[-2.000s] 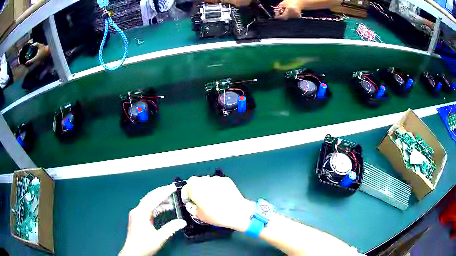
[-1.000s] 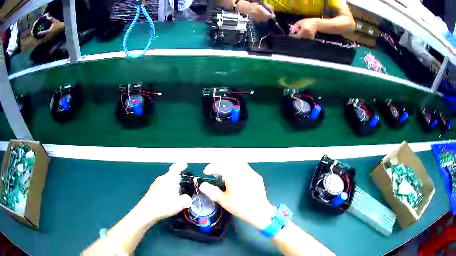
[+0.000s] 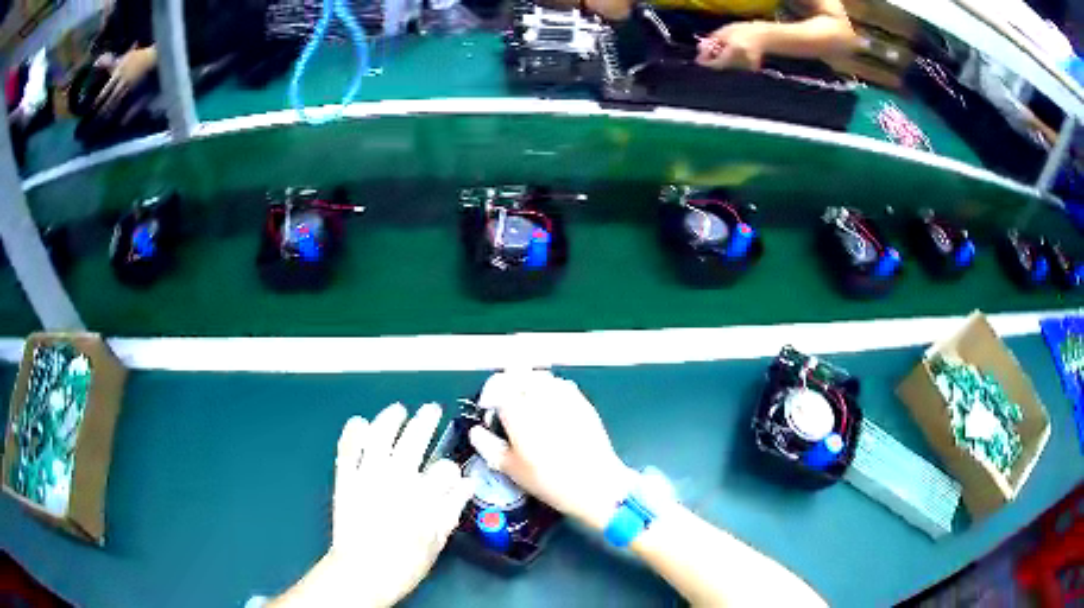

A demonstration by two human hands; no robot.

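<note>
A black housing [image 3: 514, 537] with a round silver part and a blue cylinder with a red end [image 3: 493, 529] sits on the green bench in front of me. My right hand [image 3: 549, 437] is over its far edge, with bent fingers gripping there; what they press on is mostly hidden. My left hand [image 3: 398, 505] lies at the housing's left side, palm down, with several fingers spread and its thumb side against the housing. A dark strip of the housing shows between the hands.
A second housing [image 3: 808, 416] stands at the right, touching a ribbed pale panel [image 3: 901, 477]. Cartons of green boards stand right [image 3: 1032, 449] and left [image 3: 101, 439]. Beyond the white rail [image 3: 357, 350], the conveyor [image 3: 392, 297] carries several similar units. A person's hand [image 3: 735, 45] works opposite.
My left hand has opened out flatter at the housing's left side. My right hand stays at its far edge. The housing stands turned slightly. Conveyor units have shifted slightly left.
</note>
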